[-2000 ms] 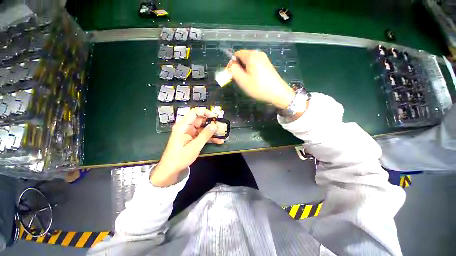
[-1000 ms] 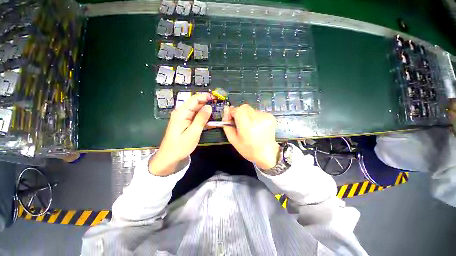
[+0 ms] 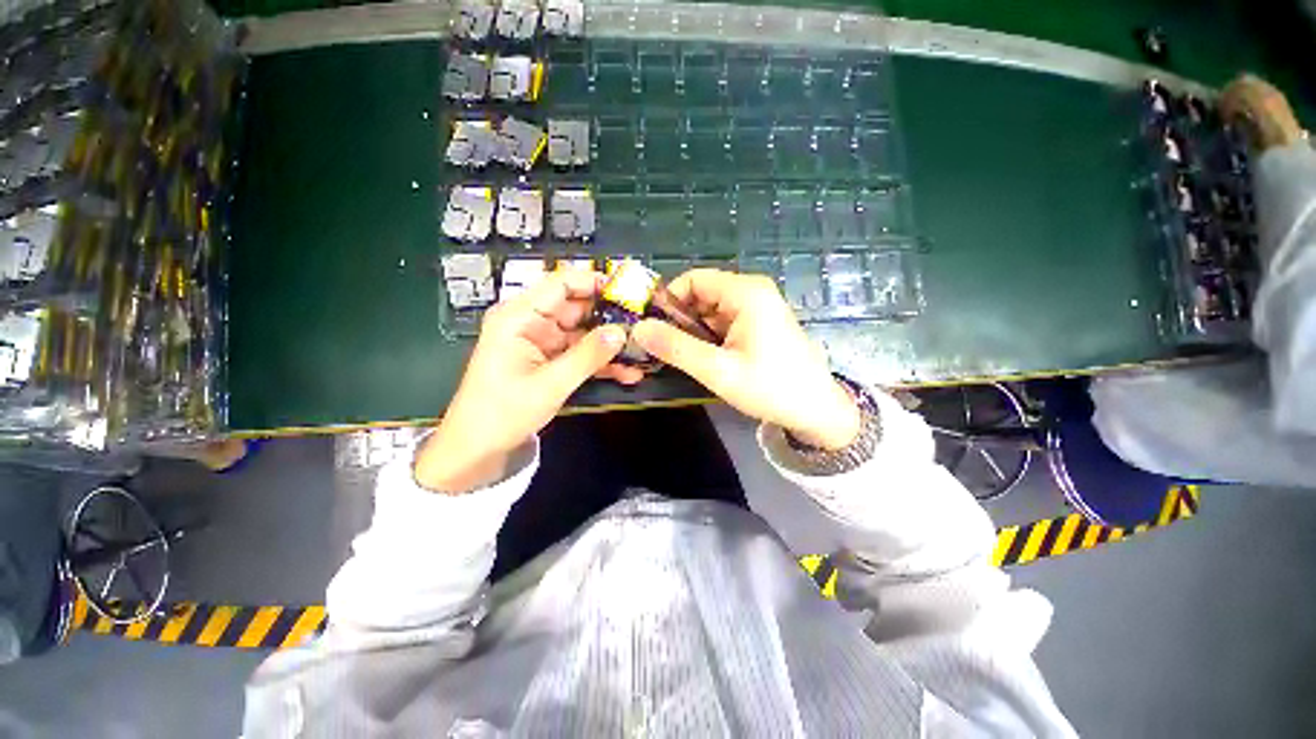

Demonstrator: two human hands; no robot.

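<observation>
My left hand (image 3: 534,368) and my right hand (image 3: 751,354) hold a small black housing (image 3: 631,321) between their fingertips, close above the front edge of the clear tray. Both thumbs press on its near side. A silver-white part with a yellow edge (image 3: 629,283) stands out at the housing's far side. A thin dark tool seems to lie in my right fingers; it is blurred. The clear blister tray (image 3: 852,296) holds rows of flat silver-grey parts (image 3: 520,212) in its left columns; its pockets to the right are empty.
Stacked clear trays (image 3: 137,246) with grey and yellow parts stand at the far left. At the far right is a tray of dark units (image 3: 1191,217), with another person's hand (image 3: 1260,113) over it. A pale rail (image 3: 996,72) runs behind, with a small black unit beyond.
My right hand came from over the tray to the housing, and its thumb now presses beside my left thumb. The white piece it held aloft is gone from there. Another person's hand appeared at right.
</observation>
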